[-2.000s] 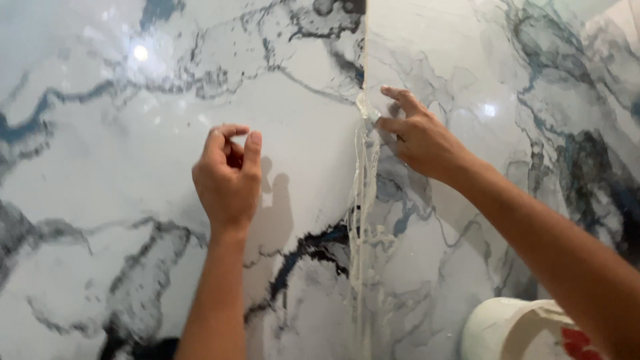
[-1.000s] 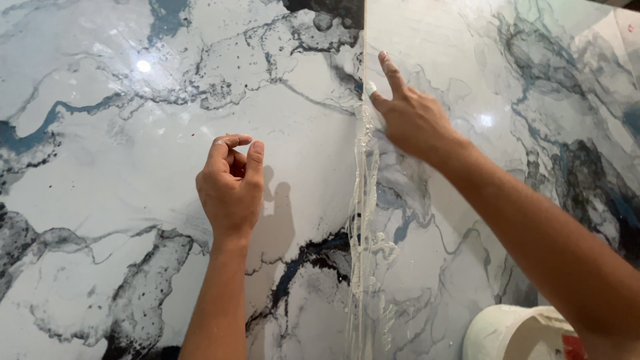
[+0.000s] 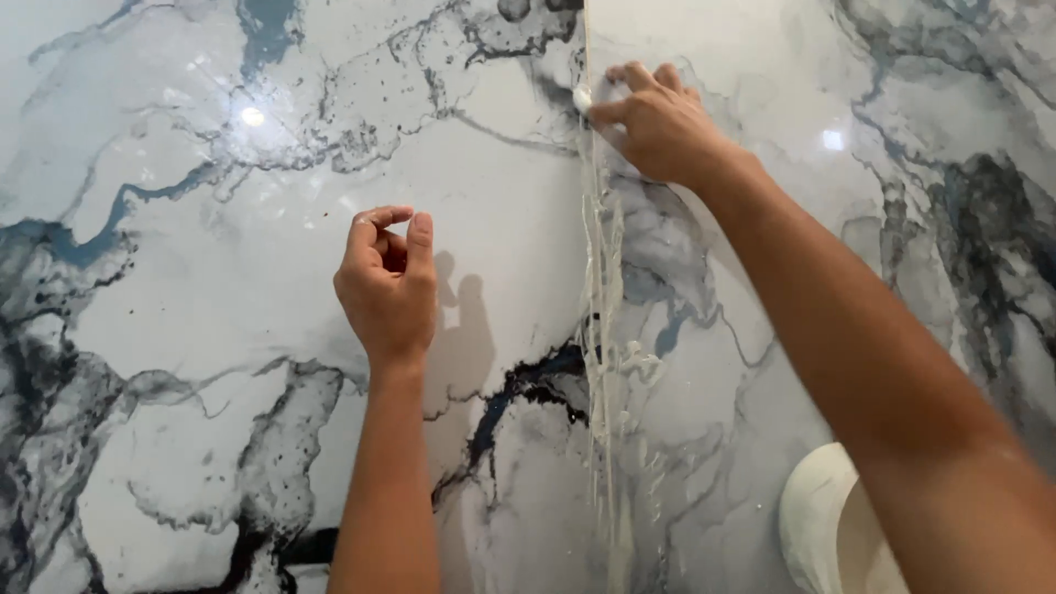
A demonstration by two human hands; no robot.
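Note:
The seam [image 3: 587, 214] between two glossy marble-patterned tile panels runs up and down, smeared with whitish paste [image 3: 609, 289]. My right hand [image 3: 672, 124] reaches over the right panel [image 3: 767, 74]. Its thumb touches a small white blob of paste [image 3: 582, 99] at the seam, and its other fingers are spread and bent. Over the left panel [image 3: 247, 272] is my left hand [image 3: 388, 285], raised with curled fingers and the thumb up; a gap shows between thumb and fingertips, and I see nothing held. It casts a shadow on the panel.
A whitish round container [image 3: 813, 511] is at the lower right, partly behind my right forearm. Thin paste streaks lie on the right panel beside the seam. Bright light reflections show on both panels.
One second ago my right hand had its fingers extended beside the seam; now they are more bent and the thumb is at the seam. My left hand has stayed nearly the same.

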